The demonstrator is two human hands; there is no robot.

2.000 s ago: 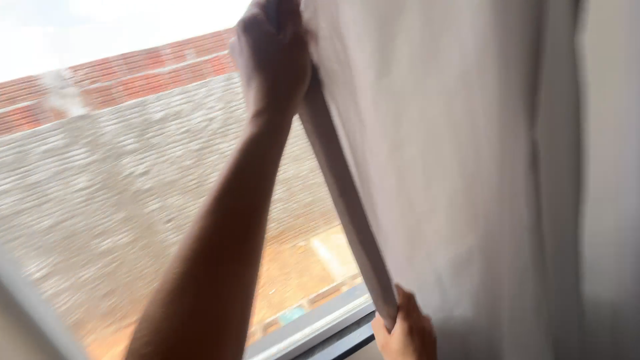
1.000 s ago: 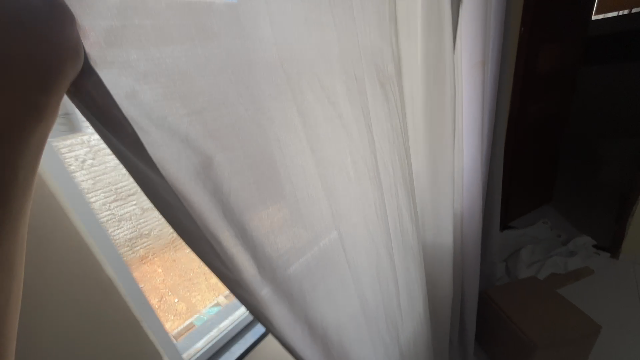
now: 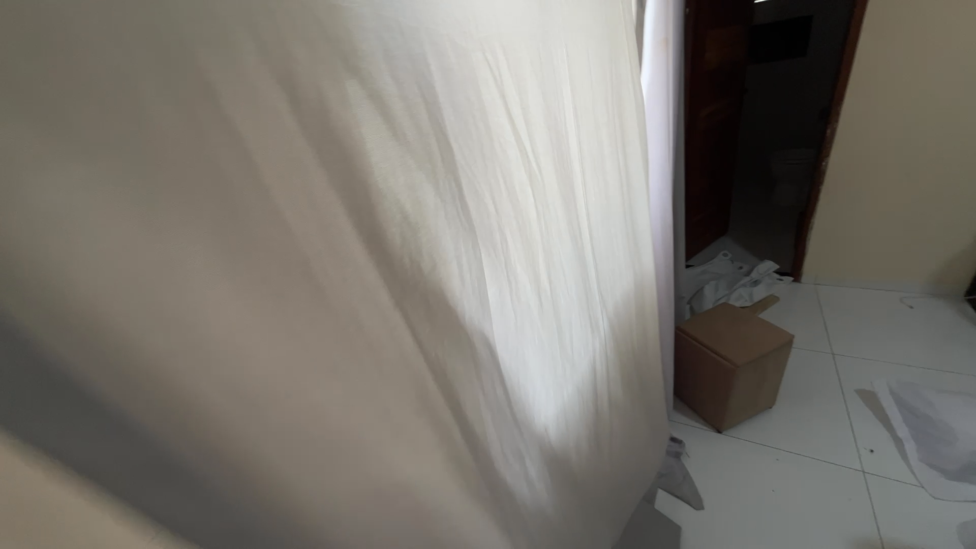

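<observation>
A pale, light-coloured fabric curtain [image 3: 457,267] fills the left and middle of the view, hanging in long slanting folds. Light falls through its centre, while its lower left part is blurred and darker. Neither my left hand nor my right hand shows, so what they hold or touch cannot be told. A second, whiter strip of fabric [image 3: 665,152] hangs along the curtain's right side.
A closed cardboard box [image 3: 736,358] stands on the white tiled floor [image 3: 808,412]. Crumpled white cloth [image 3: 732,278] lies behind it, by an open wooden door [image 3: 713,114]. A toilet [image 3: 793,175] shows dimly beyond. Pale sheet material [image 3: 934,427] lies at right.
The view has swung right, away from the window. Both hands were on the curtain's edge two seconds ago; neither is seen now. The curtain covers more of the picture.
</observation>
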